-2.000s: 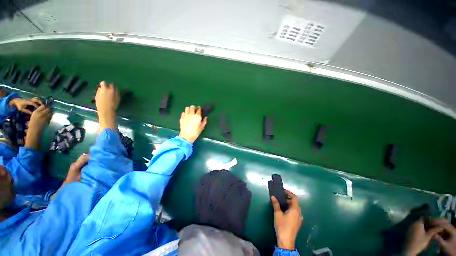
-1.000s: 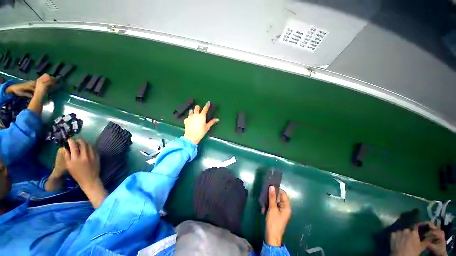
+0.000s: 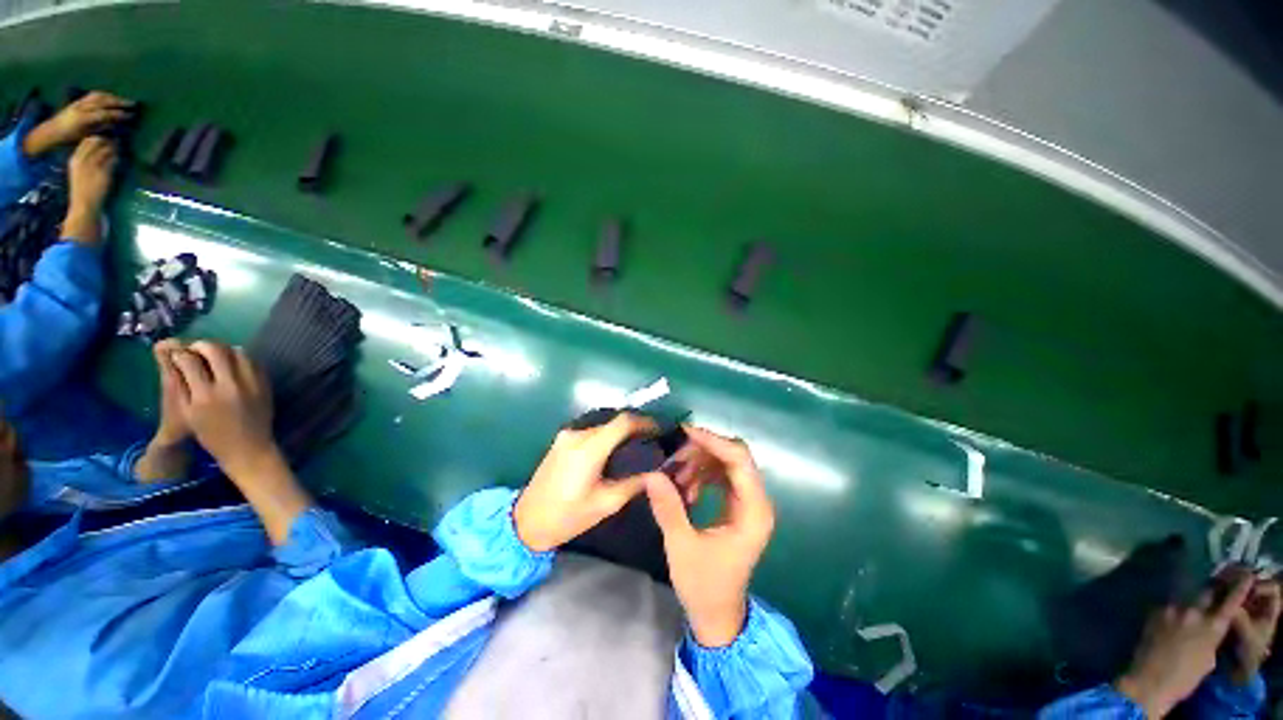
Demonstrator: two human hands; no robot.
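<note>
My left hand (image 3: 580,483) and my right hand (image 3: 718,528) are together in front of my chest. Between their fingertips they hold a small dark piece (image 3: 670,447), mostly hidden by the fingers. The pile of dark pieces (image 3: 626,535) lies right behind and below my hands, partly covered by them. A white strip (image 3: 645,395) lies just beyond the pile on the glossy green surface.
Dark folded pieces (image 3: 608,249) lie spaced along the matt green strip (image 3: 788,197). White scraps (image 3: 439,369) lie on the glossy surface. A left neighbour's hands (image 3: 218,401) are beside a ribbed dark fan (image 3: 308,359). Another person's hands (image 3: 1196,640) work at the right.
My left hand has come back from the green strip to my right hand, which has moved left with the dark piece. The pieces on the strip have shifted left in view.
</note>
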